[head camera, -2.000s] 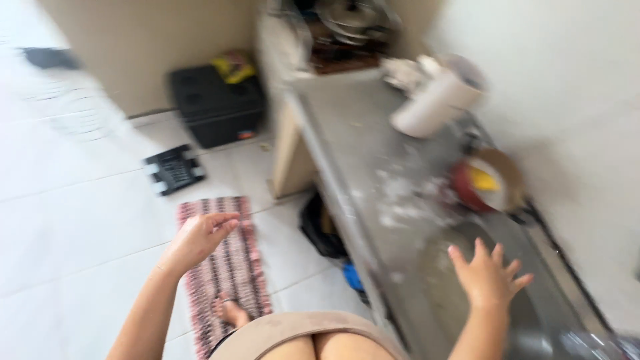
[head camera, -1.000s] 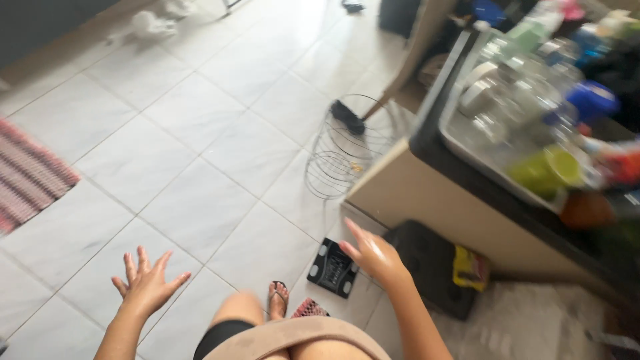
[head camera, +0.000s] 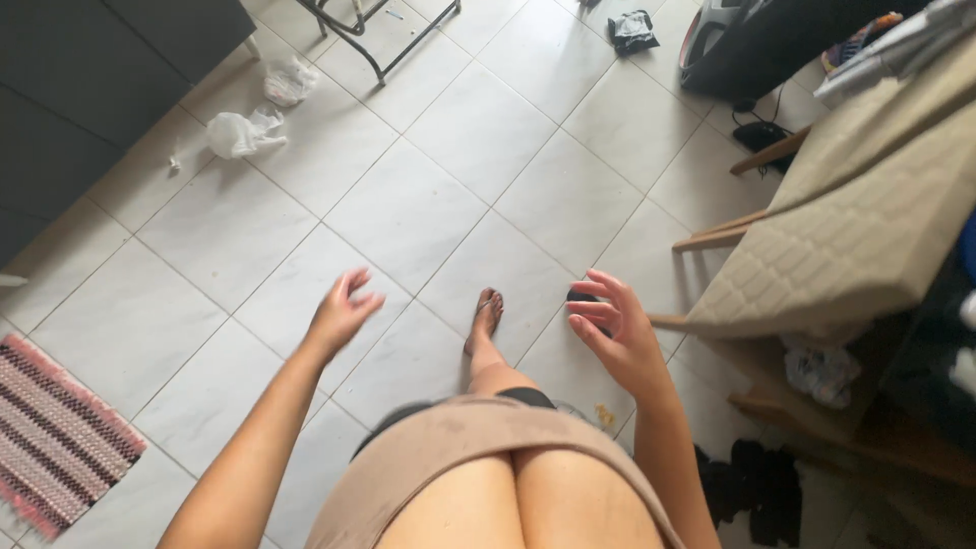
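My left hand (head camera: 341, 314) hangs over the white floor tiles (head camera: 305, 267), its fingers loosely bent and slightly blurred, holding nothing. On the other side, my right hand (head camera: 614, 328) is raised with its fingers spread and curved, also without anything in it. A small black object (head camera: 583, 296) on the floor shows partly behind the right fingers; what it is cannot be told. Between the hands, one foot in a flip-flop (head camera: 488, 309) stands on the tiles.
A striped woven rug (head camera: 65, 435) lies at left. White plastic bags (head camera: 238, 136) lie near a dark grey cabinet (head camera: 84, 91). A metal-legged frame (head camera: 381, 46) stands at the top. Right are a chair with a quilted beige cover (head camera: 846, 236) and a black-and-silver packet (head camera: 633, 32).
The view has swung from the sink counter, past the dish rack, to the open floor and the covered chair. Both hands stay empty; the left hand's fingers, spread a second ago, are now bent.
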